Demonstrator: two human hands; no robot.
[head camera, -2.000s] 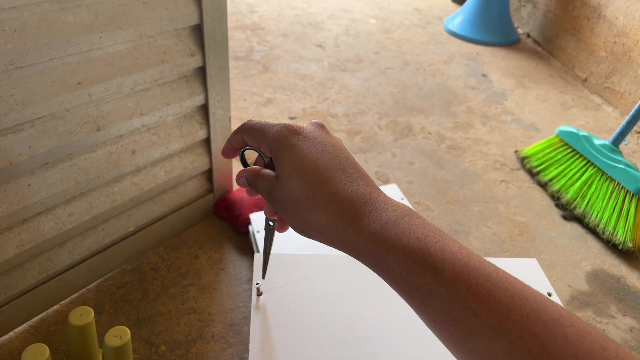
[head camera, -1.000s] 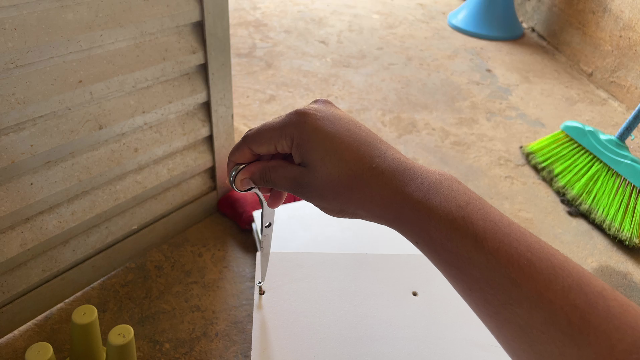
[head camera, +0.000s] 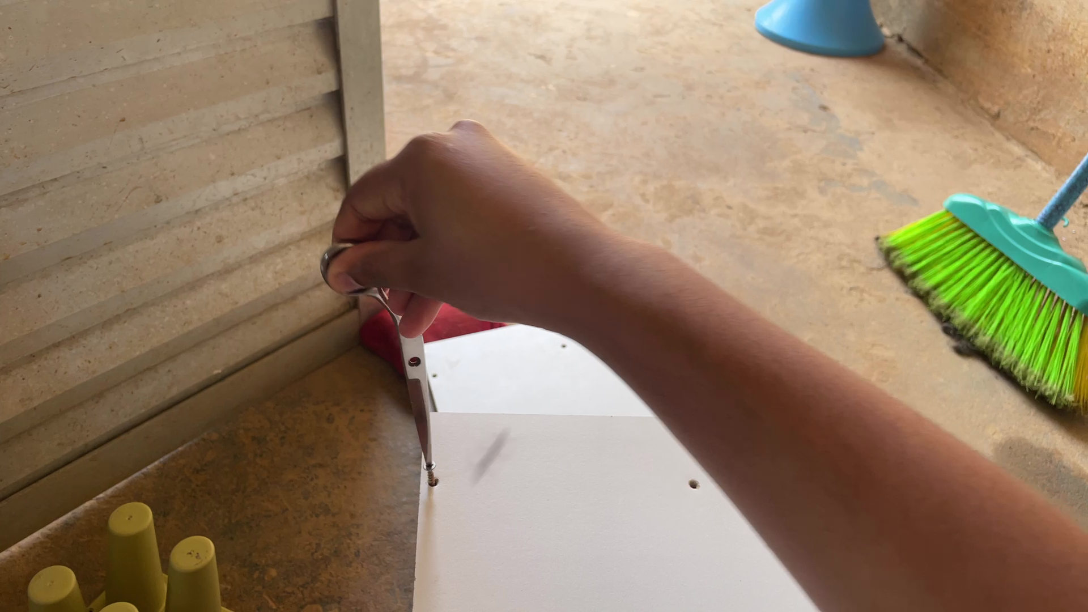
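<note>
My right hand grips a pair of metal scissors by the handle loops, the blades together and pointing down. The scissors' tip meets the head of a small screw, which stands upright in a hole near the left edge of a white board. To the right, another hole in the board shows no screw. Behind this board lies a second white panel with small dark holes. My left hand is out of the frame.
A louvred panel rises on the left. Yellow-green plastic legs or pegs stick up at the lower left. Red cloth lies behind the scissors. On the floor are a green-bristled broom and a blue flared plastic object.
The scissors' tip, just above the screw two seconds ago, is now against its head. My right hand and the scissors have turned between frames.
</note>
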